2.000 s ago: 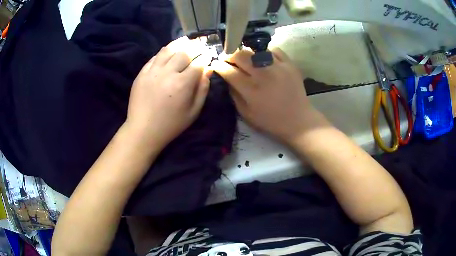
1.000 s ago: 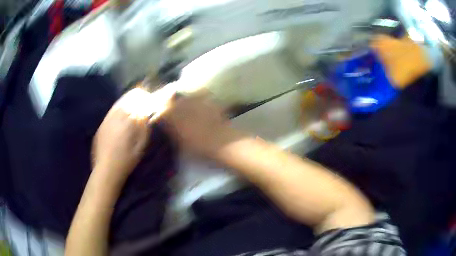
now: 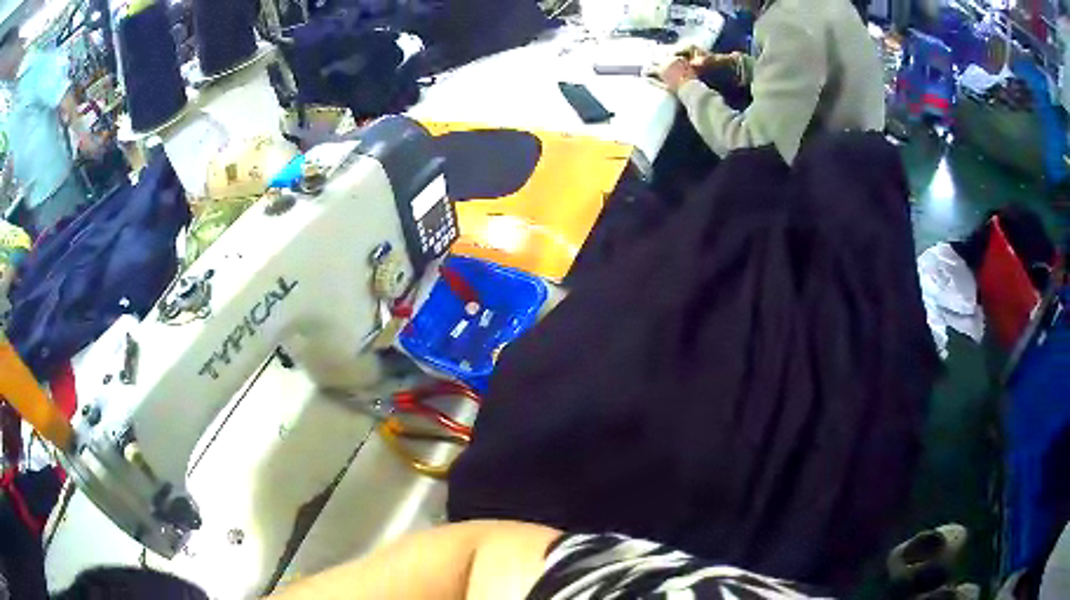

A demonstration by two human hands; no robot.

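Observation:
The white sewing machine (image 3: 252,281) marked "TYPICAL" stands at the left, its control panel towards the middle. A large dark garment (image 3: 716,363) hangs in folds over the right end of the table and down beside it. Scissors (image 3: 425,431) with red and yellow-orange handles lie on the machine bed next to the blue parts tray (image 3: 475,319), which holds small red and pale items. My right forearm shows at the bottom edge, but my right hand is cut off. My left hand is out of the picture.
An orange sheet (image 3: 563,193) with a dark rounded shape lies beyond the tray. A person (image 3: 810,76) in a pale top works at a white table (image 3: 505,88) with a dark flat object (image 3: 584,102) on it. Dark thread cones (image 3: 150,65) stand behind the machine. A red object (image 3: 1011,281) is at the right.
The view has swung far to the right and up. Both hands, earlier at the needle on the dark cloth, have left the picture. The neighbouring person and the aisle have come into view.

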